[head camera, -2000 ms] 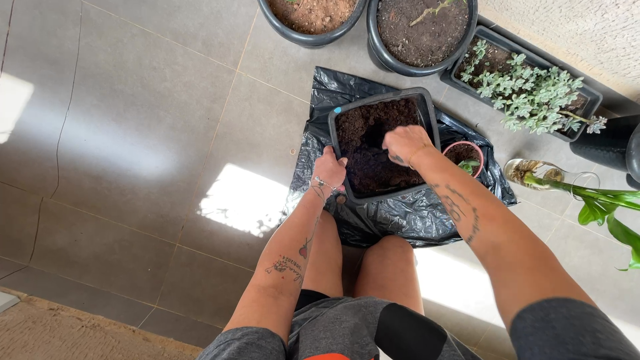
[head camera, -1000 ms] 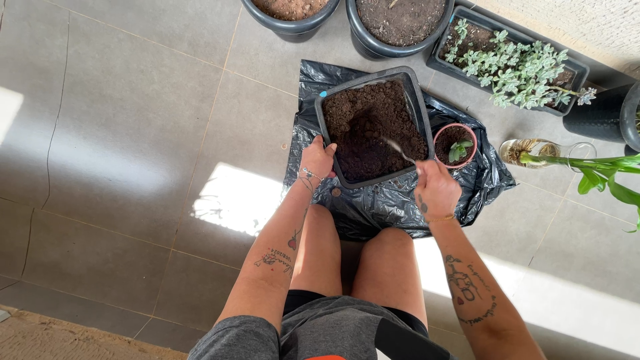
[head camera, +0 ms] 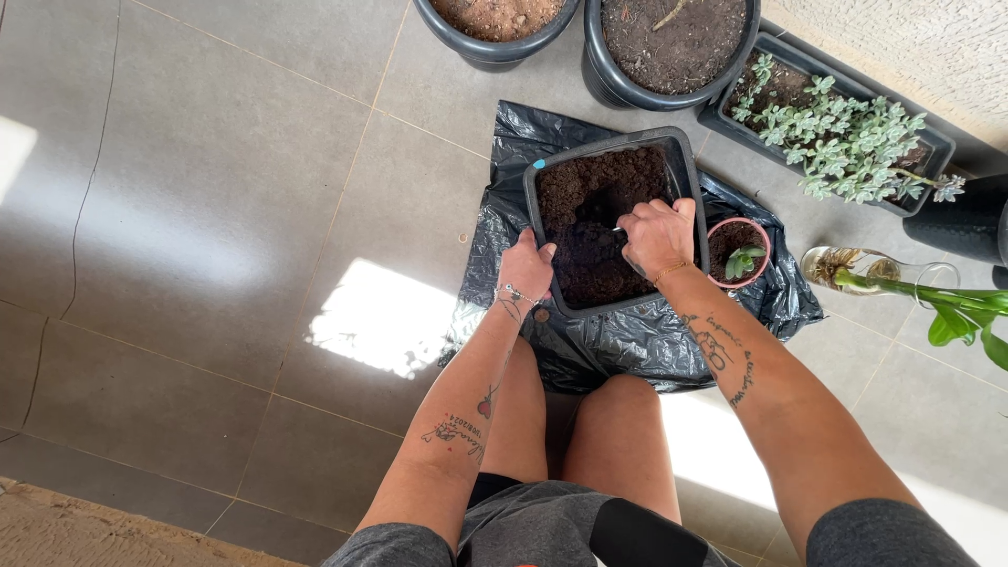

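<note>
A square dark plastic pot (head camera: 690, 169) filled with dark soil (head camera: 579, 185) stands on a black plastic bag (head camera: 512, 150). My left hand (head camera: 526, 268) grips the pot's left rim. Over the right part of the soil is my right hand (head camera: 657, 236), closed on a thin metal utensil (head camera: 617, 229); only a short piece of it shows, and its lower end is hidden. A darker hollow lies in the soil beside it. Just right of the pot, a small pink pot (head camera: 767, 236) holds soil and a small succulent (head camera: 742, 261).
Two round black pots (head camera: 496, 49) (head camera: 669, 98) of soil stand beyond the bag. A long planter (head camera: 835, 177) of pale succulents lies along the textured wall (head camera: 906, 47). At the right, a glass vase (head camera: 862, 272) holds a rooted green plant (head camera: 945, 303). Grey tiles (head camera: 220, 157) extend left.
My right hand has moved from the square pot's right edge, where the metal utensil showed plainly, back over the soil. My left hand has stayed at the pot's left rim.
</note>
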